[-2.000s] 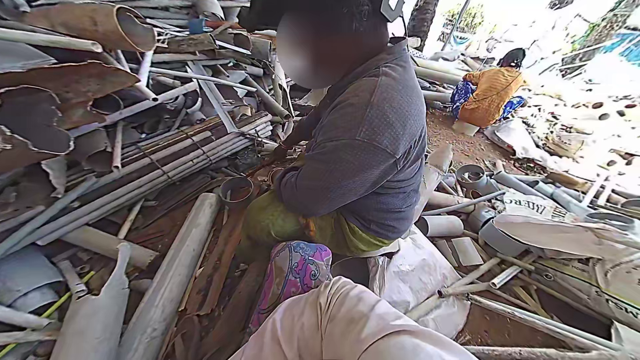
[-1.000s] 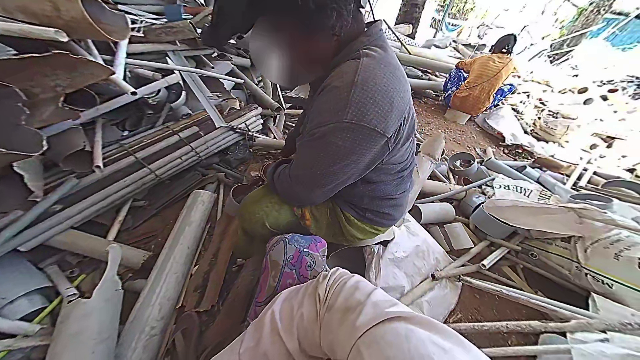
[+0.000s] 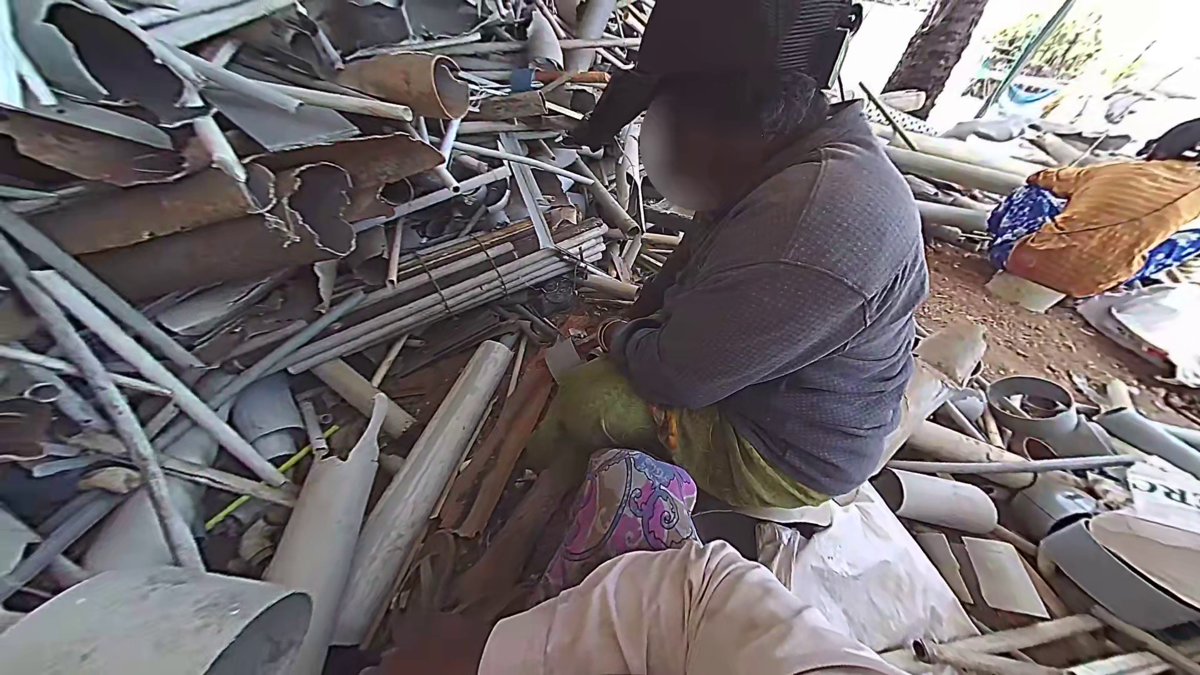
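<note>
Neither of my hands can be made out. A pale, creased cloth, perhaps my sleeve, (image 3: 684,619) fills the bottom centre; a blurred brown patch at its left end is too unclear to name. Just beyond it lies a purple and pink patterned cloth (image 3: 633,502). A seated person in a dark grey top (image 3: 787,291) and green lower garment bends forward close in front, forearms toward the lap. One of that person's hands is partly visible near a small ring-like piece (image 3: 609,333); what it holds is unclear. A long grey pipe (image 3: 431,483) lies left of the person.
Scrap pipes and broken pipe shells (image 3: 328,492) cover the ground at left. A tied bundle of thin pipes (image 3: 450,291) lies behind. A wide pipe section (image 3: 159,623) is at lower left, a white sack (image 3: 872,572) at lower right. Another person in orange (image 3: 1106,225) sits at far right.
The view has swung left and down. The seated person stays bent forward in the same place. Neither of my hands is plainly visible in the earlier frames.
</note>
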